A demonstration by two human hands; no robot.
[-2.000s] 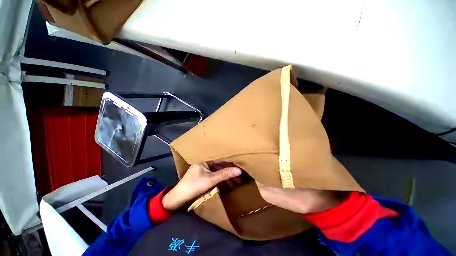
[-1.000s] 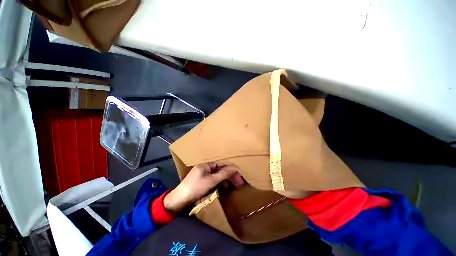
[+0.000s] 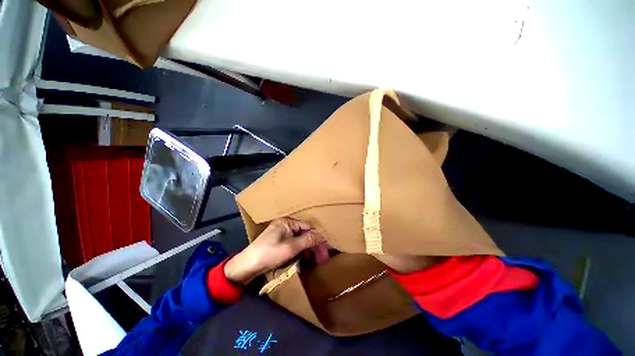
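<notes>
A tan bag body (image 3: 313,167) lies on my lap with its far end against the table edge. A pale yellow binding strip (image 3: 372,174) runs down it. My left hand (image 3: 278,243) is at the bag's mouth, with thumb and fingers pinched on the bag's edge. My right hand (image 3: 407,262) reaches inside the bag; the panel hides most of it, and some fingertips show beside my left fingers. What it holds is hidden. A thin gold-looking line (image 3: 356,285) shows on the brown inside. A short bound seam end (image 3: 280,278) sticks out below my left hand.
A white-covered table (image 3: 418,49) spans the top. Another brown bag (image 3: 132,28) lies at its left end. A metal stool (image 3: 175,179) stands on the grey floor at left. Red crates (image 3: 111,201), a cardboard box (image 3: 129,125) and white sheeting (image 3: 28,174) are further left.
The bag and its binding strip have shifted a little left. My right forearm has moved left with it. My left hand is still at the mouth, its fingers slightly higher.
</notes>
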